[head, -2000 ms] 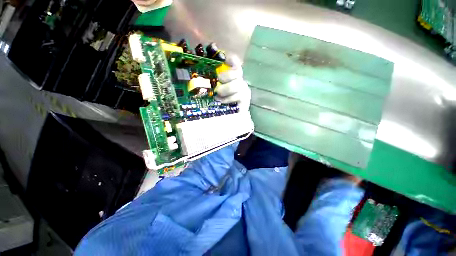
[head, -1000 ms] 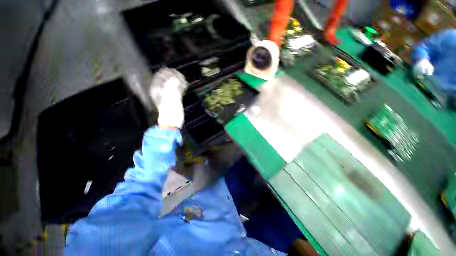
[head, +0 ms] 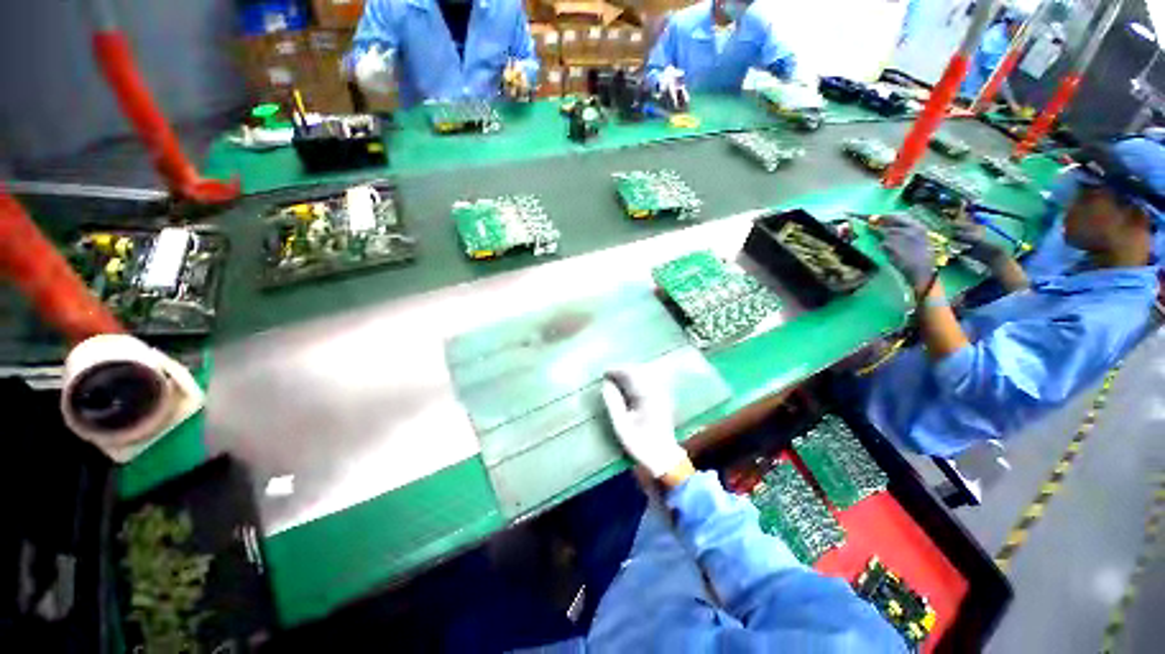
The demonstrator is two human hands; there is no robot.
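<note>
My right hand (head: 643, 419), in a white glove, rests at the front right part of the pale-green work mat (head: 537, 441). Its fingers look curled, and whether they hold something small is not clear. My left hand is out of view. A green circuit board (head: 715, 296) lies solder side up just right of the mat, on the bench.
A black parts bin (head: 807, 259) stands right of the board, and a parts tray (head: 192, 562) is at lower left. A red-lined board tote (head: 894, 537) is below the bench edge. The conveyor (head: 422, 275) carries loaded pallets (head: 339, 234) and boards. A person (head: 1022, 319) works at right.
The view has swung from the black totes to the bench and conveyor. My left hand, seen empty over the totes a second ago, is gone from view; my right hand now shows on the mat.
</note>
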